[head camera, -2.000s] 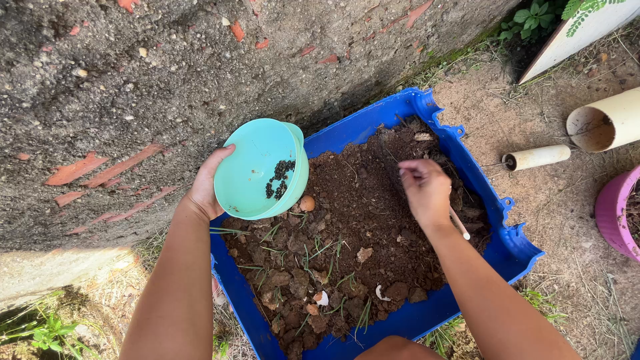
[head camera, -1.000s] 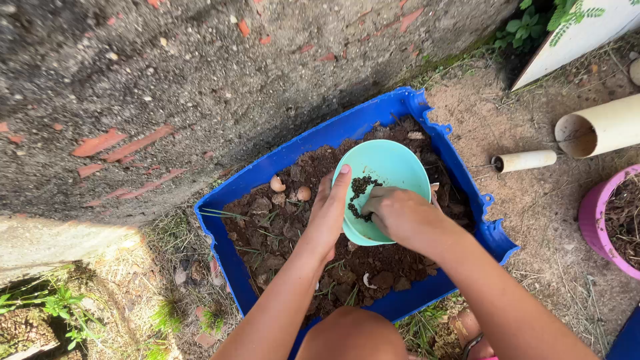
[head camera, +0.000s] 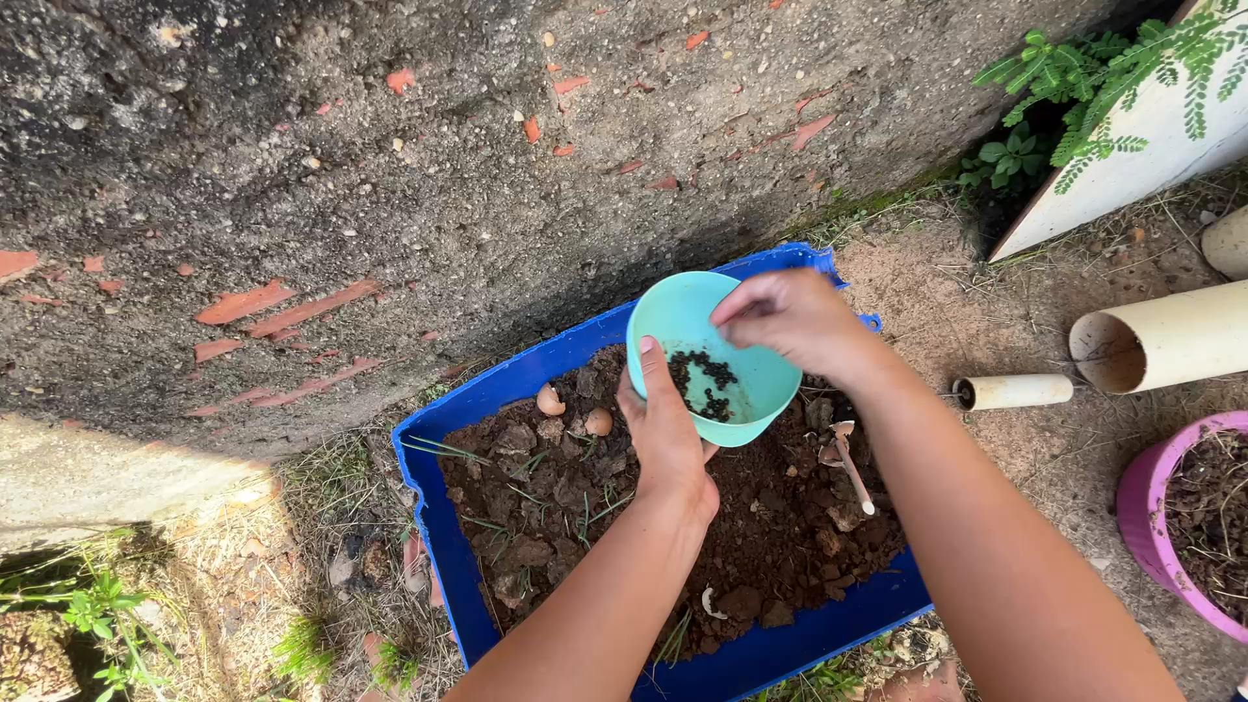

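My left hand (head camera: pixel 668 419) grips a mint-green plastic bowl (head camera: pixel 765 390) by its near left rim, thumb inside. Small dark seeds (head camera: pixel 704 383) lie in the bottom of the bowl. Over the bowl's right part is my right hand (head camera: pixel 795 317), fingertips bunched and slightly blurred; whether they pinch anything cannot be seen. Beneath both hands, a blue plastic crate (head camera: pixel 526 369) holds brown soil (head camera: pixel 770 531). Eggshell pieces (head camera: pixel 599 421) and blades of grass lie on the soil's left part, and a small stick-like piece (head camera: pixel 856 478) rests at the right.
A rough wall (head camera: pixel 439 195) with exposed red brick runs behind the crate. To the right are a short roller-like cylinder (head camera: pixel 1014 391), a wide cream pipe (head camera: pixel 1170 341) and a pink pot (head camera: pixel 1136 497) of soil. A white board (head camera: pixel 1121 166) leans near green fern-like leaves (head camera: pixel 1121 88).
My right hand has gone from the soil at the crate's right into the bowl, and now sits higher at the bowl's right side. The bowl stays in my left hand.
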